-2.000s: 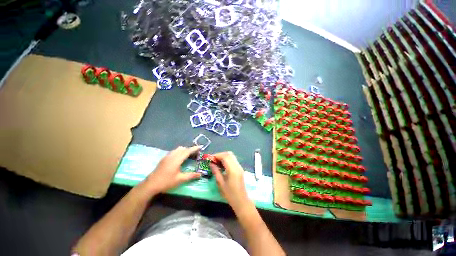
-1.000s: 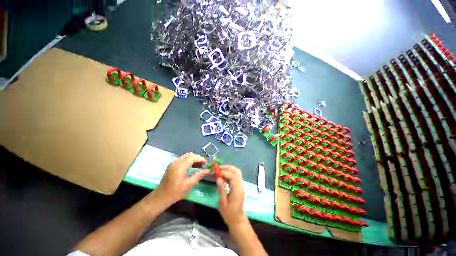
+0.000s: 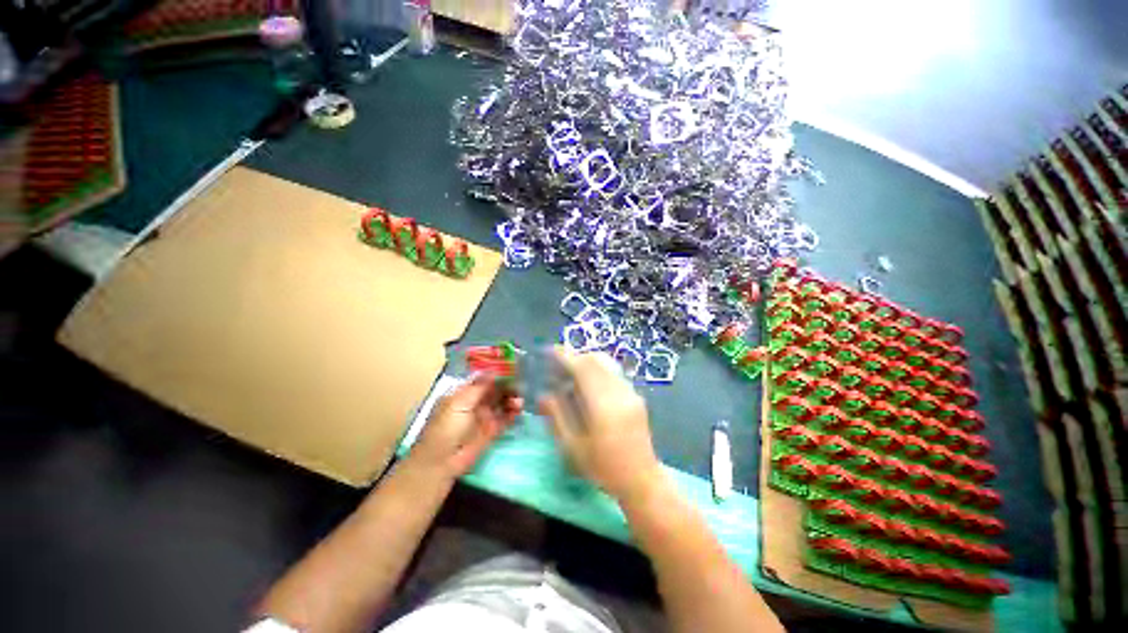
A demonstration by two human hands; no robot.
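My left hand (image 3: 464,427) holds a red-and-green part (image 3: 491,360) at its fingertips, above the front edge of the bench. My right hand (image 3: 609,420) is just right of it, fingers bent. A blurred dark grey thing (image 3: 542,373) shows between the hands, at my right fingertips; I cannot tell if it is gripped. Four red-and-green parts stand in a short row (image 3: 417,242) at the far edge of the left cardboard sheet (image 3: 266,334). The heap of metal frames (image 3: 643,161) lies behind my hands, with several loose frames at its near edge.
The right cardboard sheet (image 3: 787,544) bears dense rows of red-and-green parts. A slim pale tool (image 3: 721,460) lies left of it. Slanting stacked layers (image 3: 1064,322) stand at far right. A tape roll (image 3: 330,110) and a pink-lidded jar (image 3: 282,56) are at back left.
The view has turned left, showing more of the back left. The red-and-green part has moved left in my left hand, away from the right fingers that touched it before.
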